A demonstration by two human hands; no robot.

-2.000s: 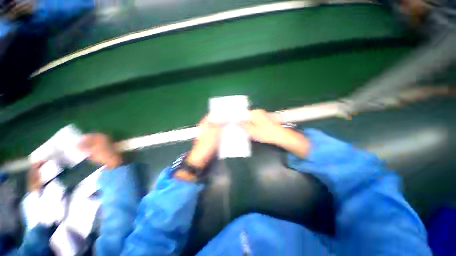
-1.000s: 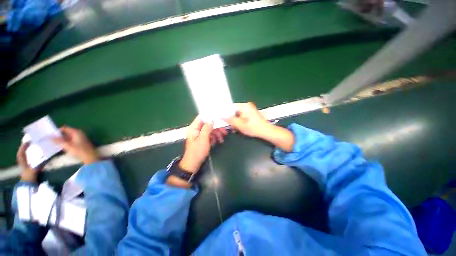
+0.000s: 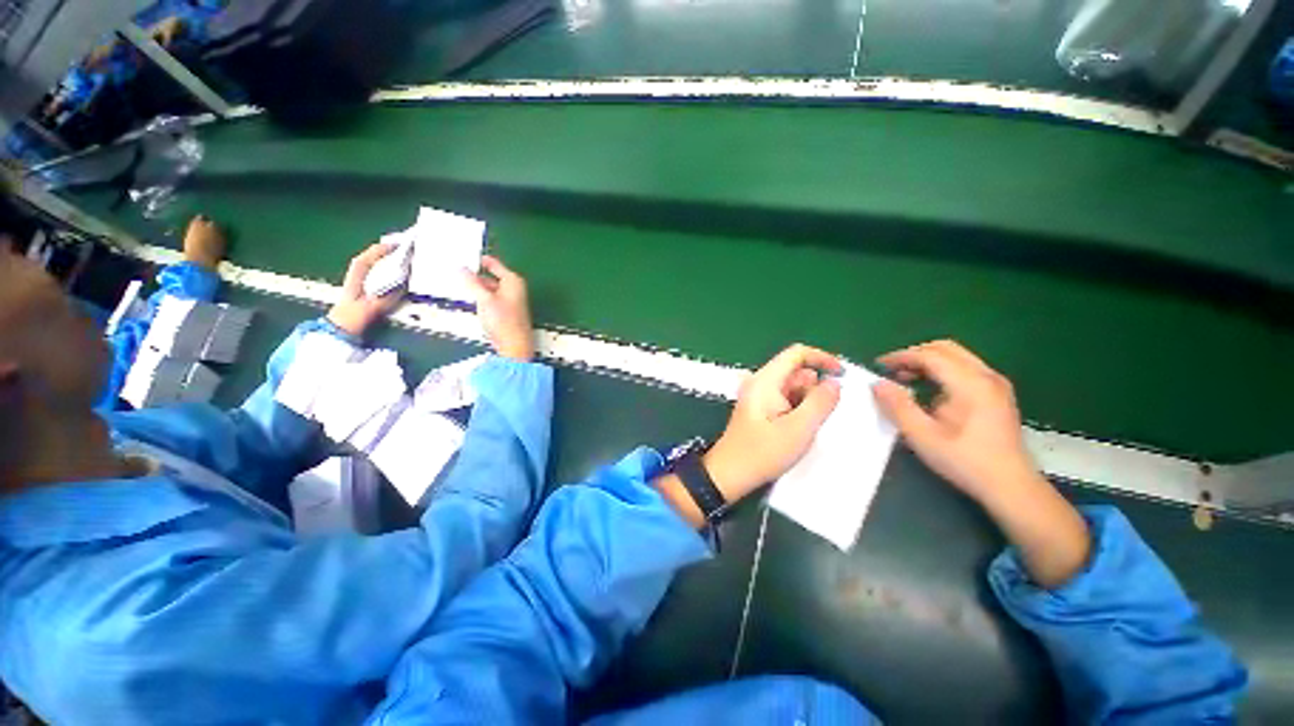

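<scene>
A flat white item [image 3: 843, 468], perhaps a bagged item, hangs tilted between my hands over the near edge of the pale rail and the dark green bench. My left hand [image 3: 781, 421] pinches its upper left corner between thumb and fingers; a watch [image 3: 697, 479] with a dark strap is on that wrist. My right hand [image 3: 962, 416] is at its upper right edge, thumb on the item and fingers curled above. Whether a clear bag surrounds the item cannot be told.
A neighbour's hands [image 3: 507, 305] hold white cards at the left, with white stacks [image 3: 412, 451] on the bench. The green conveyor belt [image 3: 681, 291] runs beyond the rail [image 3: 625, 358]. A clear bag [image 3: 1135, 36] lies at the far right.
The view has swung left, showing more of the neighbour. The white item, earlier upright beyond my hands over the belt, now hangs down towards me below my fingertips.
</scene>
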